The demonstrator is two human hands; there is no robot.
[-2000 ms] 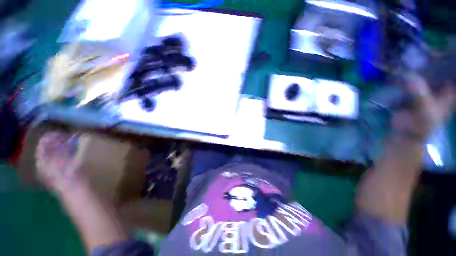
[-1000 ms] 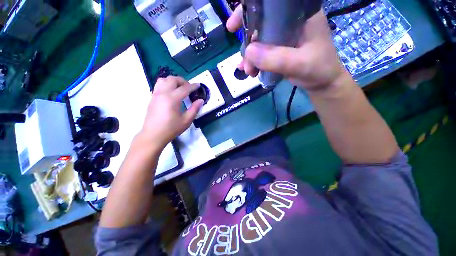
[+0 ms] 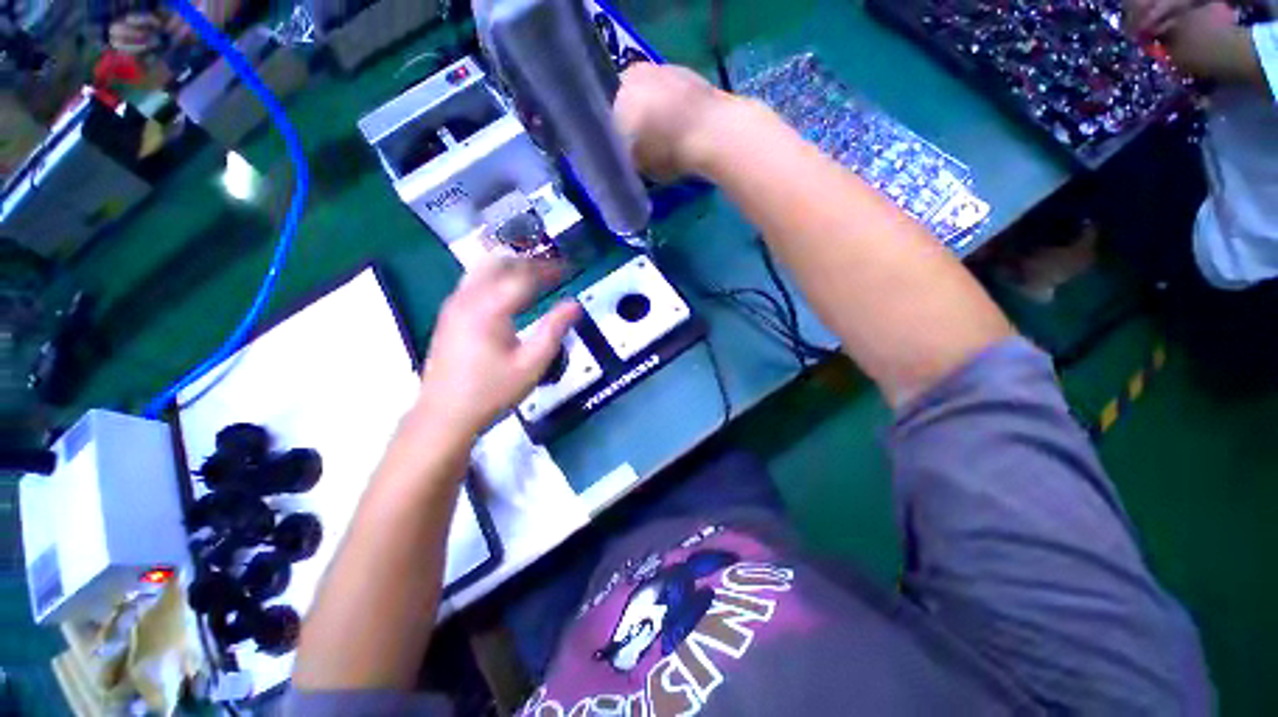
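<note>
My right hand [image 3: 666, 123] is closed around a thick grey electric screwdriver [image 3: 568, 119]. Its tip points down, just behind the right white block of the fixture [image 3: 659, 325], which has an empty-looking round hole. My left hand [image 3: 484, 343] is over the left white block, thumb and fingers apart, and hides part of it; a dark round shape shows in that block. No part is seen in the left hand. The silver-grey screw feeder [image 3: 470, 182] stands behind my left fingers.
Black round housings [image 3: 252, 525] cluster on the white mat [image 3: 330, 378]. A white box device [image 3: 105, 511] with a red light and tan wrapping [image 3: 133, 658] lie left. A blue hose [image 3: 297, 182] curves behind. Clear trays [image 3: 869, 154] are right. Another person's hand [image 3: 1191, 35] shows upper right.
Both hands came up over the bench, and the right hand took hold of the screwdriver. Since one second ago, the screwdriver has moved left and back, toward the feeder; the left hand has lifted its fingers off the left block.
</note>
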